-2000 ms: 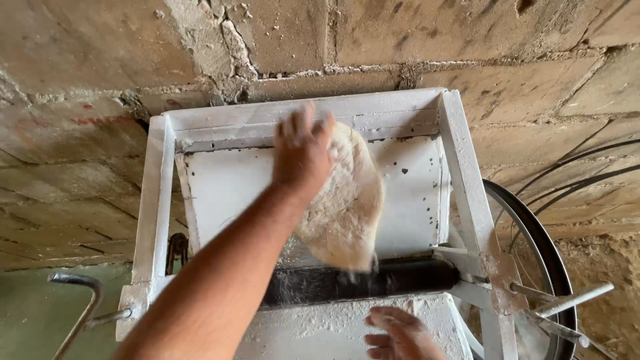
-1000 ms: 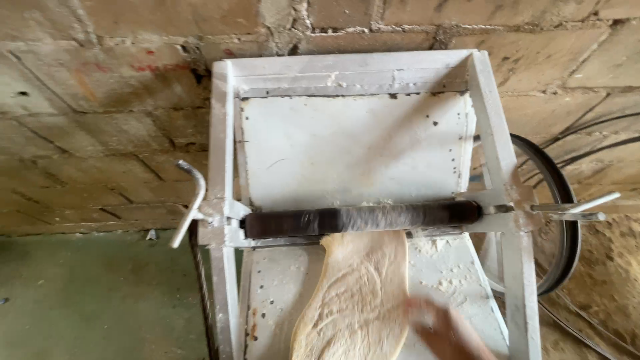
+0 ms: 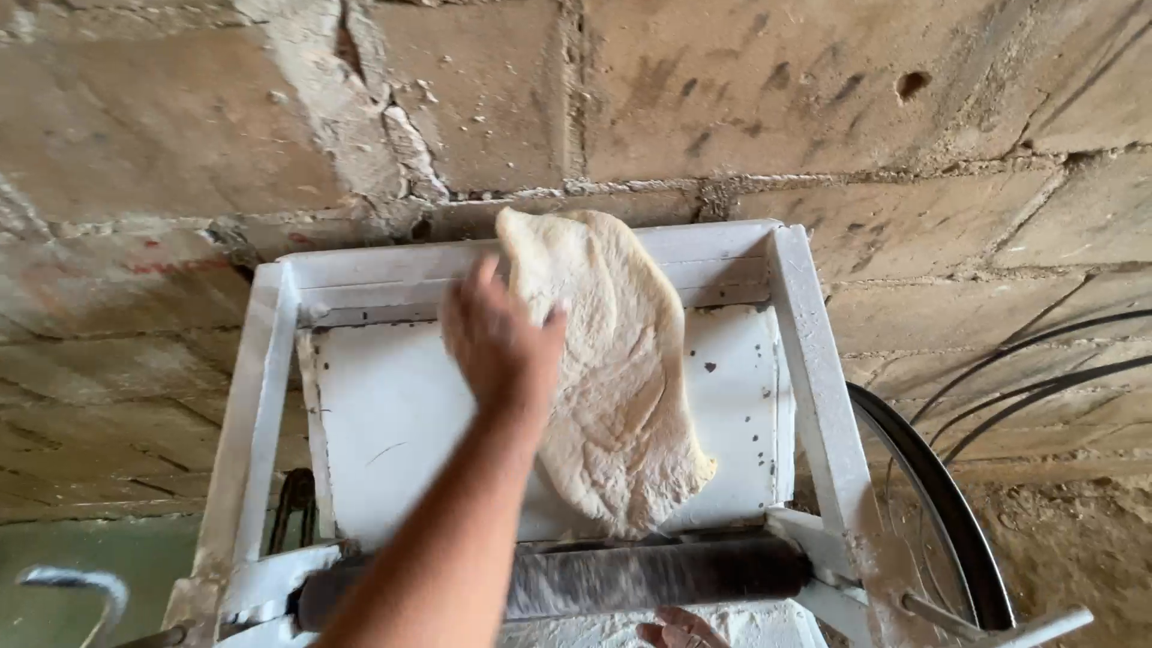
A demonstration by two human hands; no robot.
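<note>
A slab of dough lies along the white upper tray of a dough roller machine, its top end over the frame's back rail and its lower end at the dark roller. My left hand is at the dough's upper left edge, fingers spread and blurred; whether it grips the dough is unclear. Only the fingers of my right hand show at the bottom edge, below the roller, over the floury lower tray; what they hold is hidden.
A white frame surrounds the tray, close to a block wall. A large black-rimmed wheel and cables stand at the right. Metal handles stick out at the lower left and lower right.
The dough was below the roller a second ago and is now above it on the upper tray. My left arm has come back into view, reaching up beside the dough. The view has shifted.
</note>
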